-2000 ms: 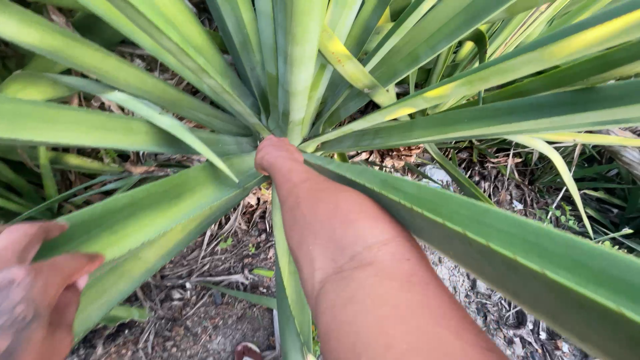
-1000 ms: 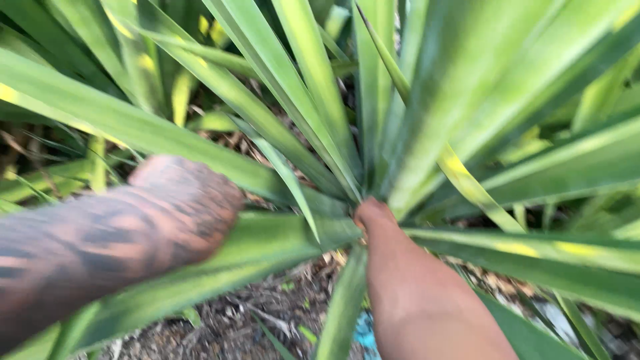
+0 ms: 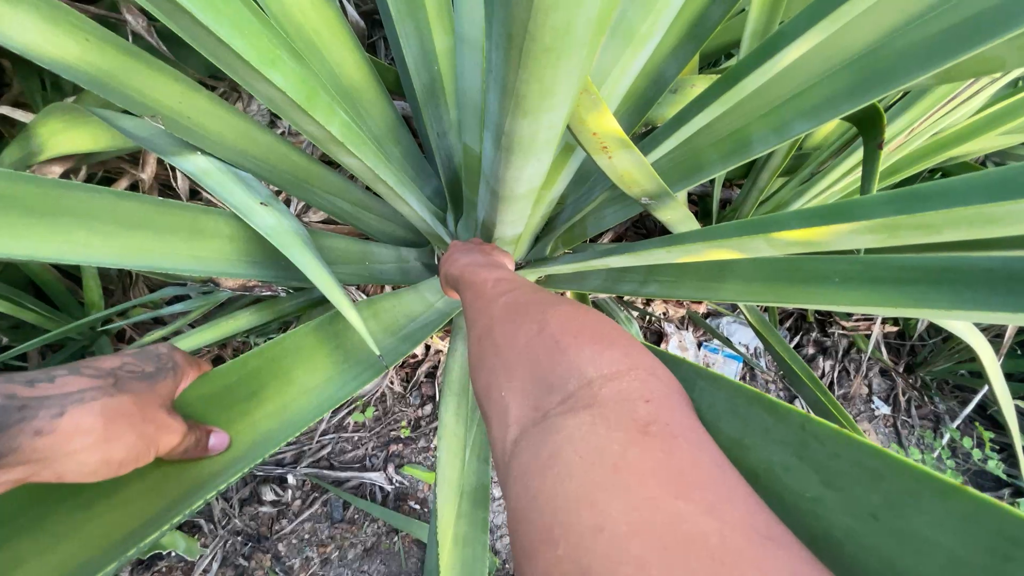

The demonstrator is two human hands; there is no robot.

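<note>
A large rosette plant with long, stiff, spiny-edged green leaves [image 3: 512,144] fills the view. My right hand [image 3: 478,268] reaches down into its centre, at the leaf bases; the fingers are hidden, so what they hold cannot be told. At the left, my tattooed left hand [image 3: 120,412] grips a broad lower leaf [image 3: 320,376], the thumb lying on its upper face and the other fingers out of sight beneath. A narrower leaf [image 3: 462,480] points down beside my right forearm.
Saw-like edges line the leaves on all sides. A folded yellowish leaf [image 3: 624,156] crosses at upper right. Below lie soil and dry leaf litter [image 3: 320,512]. Bits of white and blue litter [image 3: 722,358] are on the ground at right, near small weeds [image 3: 960,452].
My left hand, a closed blurred shape above the lower leaf one second ago, now lies on that leaf, thumb on top. My right hand remains at the plant's centre. The view has shifted.
</note>
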